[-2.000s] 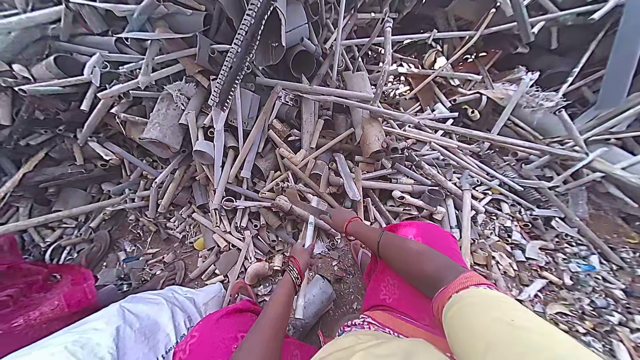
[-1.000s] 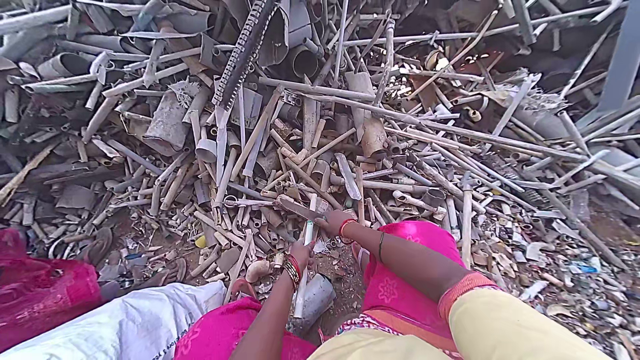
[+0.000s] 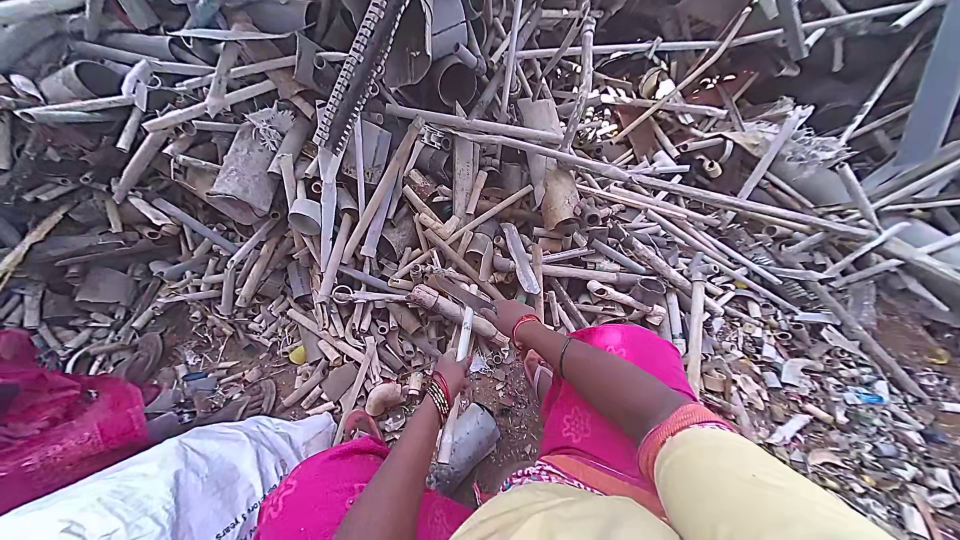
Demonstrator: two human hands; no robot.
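Note:
My left hand (image 3: 452, 373) is closed around a thin white plastic pipe (image 3: 465, 335), which slants up and away from me, its lower end beside my wrist. My right hand (image 3: 510, 316) grips the near end of a flat, dark blade-like tool (image 3: 459, 292). That tool crosses the upper part of the white pipe; whether they touch is not clear. Just beneath both lies a thicker, dirty, pale pipe-like piece (image 3: 433, 301) among the scrap.
A heap of scrap pipes (image 3: 562, 271) fills the ground ahead. A wide grey pipe piece (image 3: 469, 442) lies between my knees. At my left are a white woven sack (image 3: 187, 469) and pink cloth (image 3: 75, 427). A long pole (image 3: 660, 184) crosses the heap.

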